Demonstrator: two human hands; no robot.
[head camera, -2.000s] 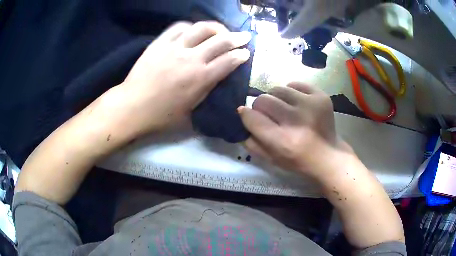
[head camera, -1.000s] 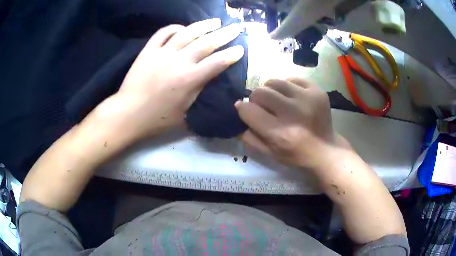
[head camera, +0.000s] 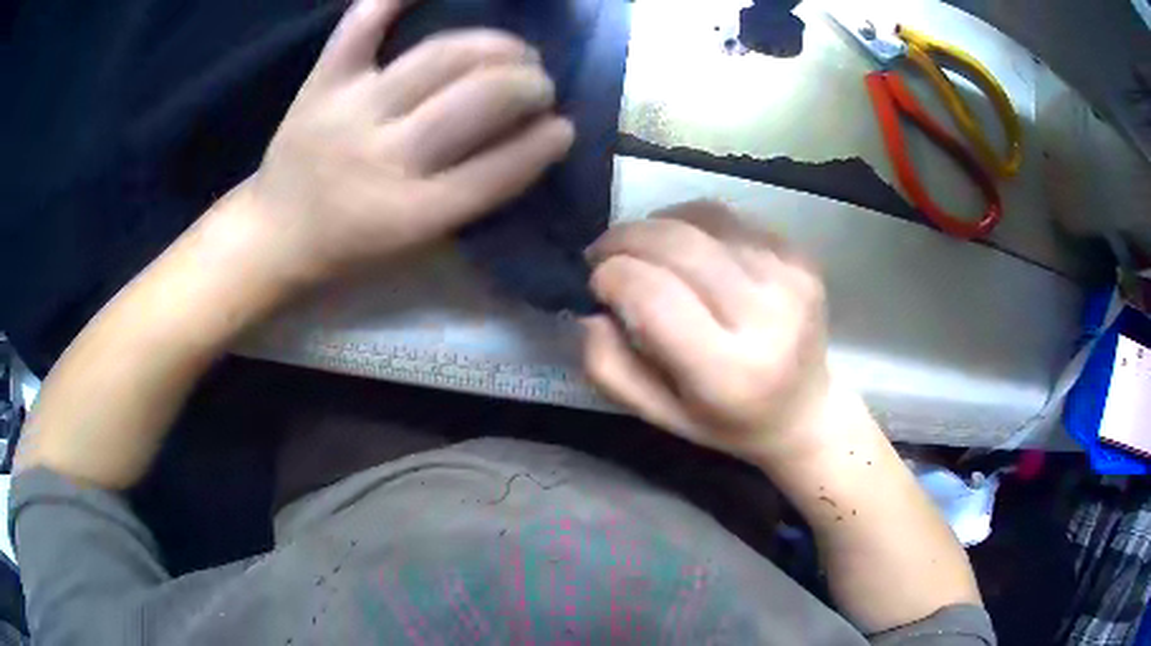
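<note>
A dark garment piece (head camera: 537, 240) lies on the pale machine table and spreads over the left side. My left hand (head camera: 410, 139) is blurred and rests on the dark cloth with its fingers bent; whether it grips cloth is not clear. My right hand (head camera: 707, 322) is closed on the right lower edge of the dark garment piece, near the table's front. Its fingertips are partly hidden.
Scissors (head camera: 919, 145) with orange-red and yellow handles lie at the upper right. A dark ragged strip (head camera: 808, 174) runs across the table. The ruler edge (head camera: 442, 369) is at the front. Blue and white items (head camera: 1108, 391) and plaid cloth (head camera: 1113, 555) are at far right.
The view has tilted down, so the machine head has mostly left the picture. The left fingers have bent and drawn back from the cloth's right edge. The right hand has moved nearer the front edge.
</note>
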